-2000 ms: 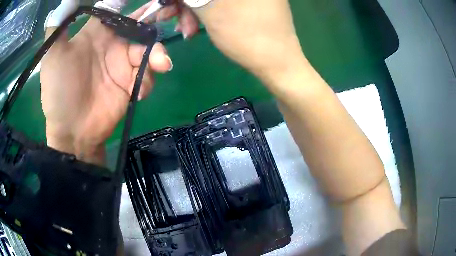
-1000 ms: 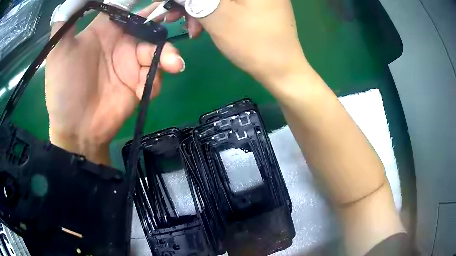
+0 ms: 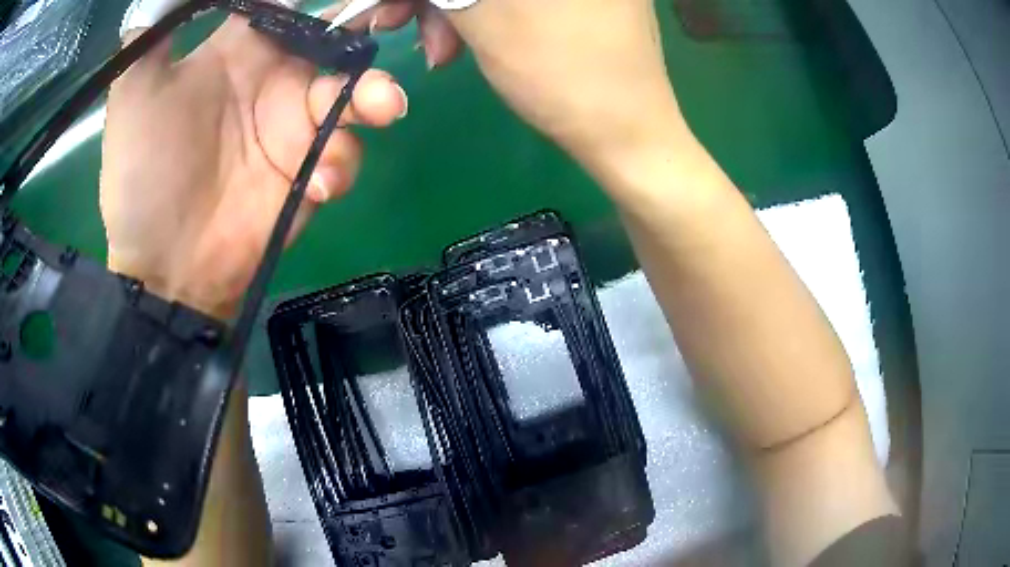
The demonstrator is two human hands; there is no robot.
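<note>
A black phone middle frame [image 3: 122, 388] is held up at the left, its holed plate low and its narrow end bar [image 3: 305, 39] at the top. My left hand [image 3: 205, 166] grips it near that bar, palm showing, with a white finger cot partly cut off by the top edge. My right hand [image 3: 554, 66] is partly cut off at the top. It holds a trimming knife, whose pointed silver blade [image 3: 349, 13] touches or nearly touches the narrow bar. The knife's handle is mostly hidden.
Two piles of black frames [image 3: 537, 460] stand side by side on a white sheet [image 3: 820, 249] over the green mat [image 3: 753, 122]. Clear crinkled plastic [image 3: 39, 50] lies upper left. Layered white-grey edges [image 3: 24, 526] show lower left. A grey surface [image 3: 952, 277] is at the right.
The held frame has tilted, its plate end swinging left and showing more of its lower edge. Both hands have shifted slightly right and up. The piles have stayed in place.
</note>
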